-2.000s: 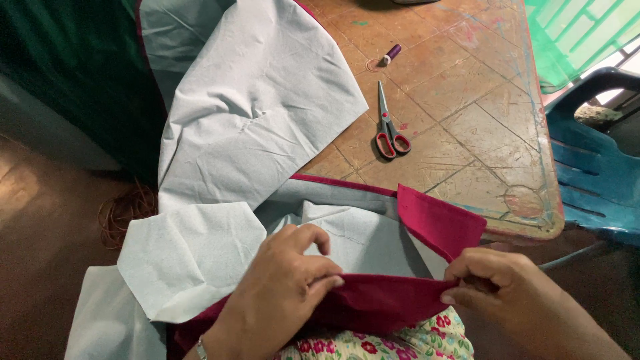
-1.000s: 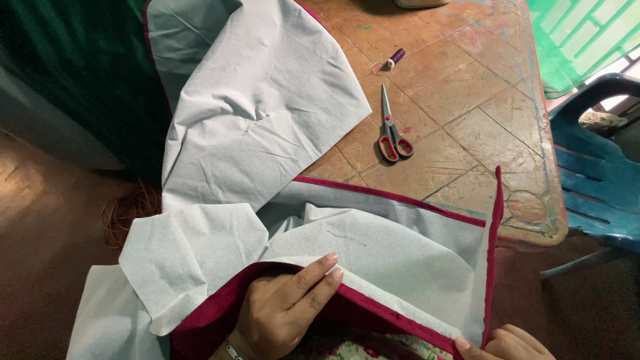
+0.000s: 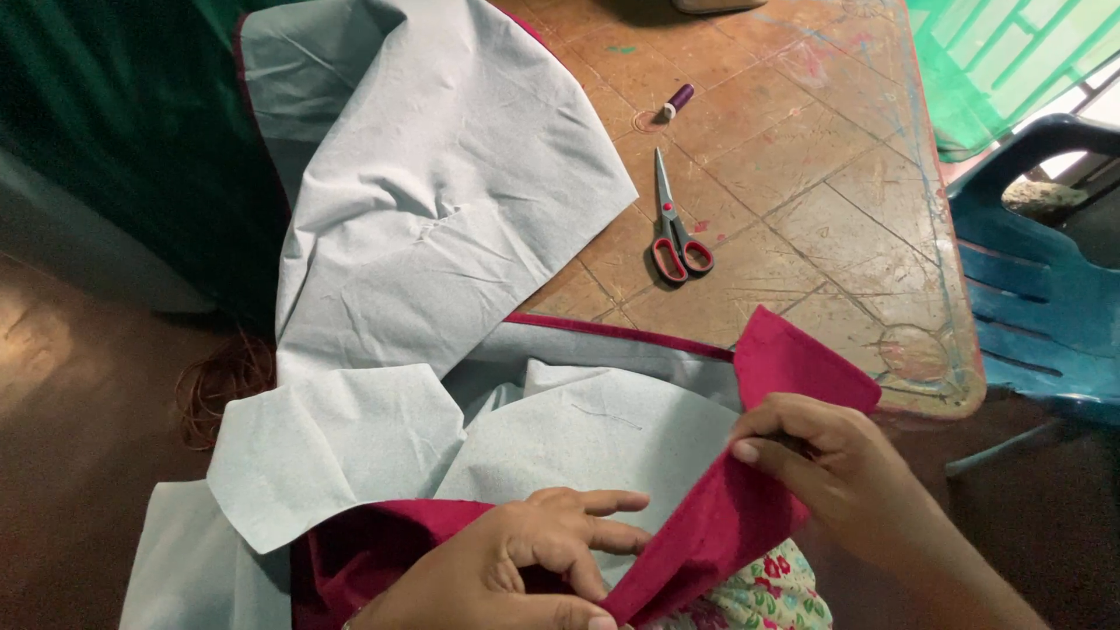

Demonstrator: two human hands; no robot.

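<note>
White fabric with a dark red face and edging (image 3: 455,201) spreads from the table down over the lap. My left hand (image 3: 542,560), at the lower middle, pinches the red edge between thumb and index finger, its other fingers spread over the white side. Farther right, my right hand (image 3: 814,464) grips the same red edge with thumb and fingers. Between the hands a red stretch (image 3: 700,534) is pulled slanting upward, and a red corner flap (image 3: 796,363) folds over beyond my right hand. Scissors with black and red handles (image 3: 674,227) lie on the table, below a purple thread spool (image 3: 678,101).
The worn wooden table (image 3: 840,201) has a rounded corner at the right. Beside it stands a blue plastic chair (image 3: 1041,280). A dark green cloth (image 3: 114,131) hangs at the left, with tangled reddish cord (image 3: 227,385) near the floor. Flowered fabric (image 3: 770,586) covers the lap.
My right hand has moved up from the bottom edge, and the red edge between the hands now slants upward. The red corner, edge-on one second ago, is folded over with its red face showing.
</note>
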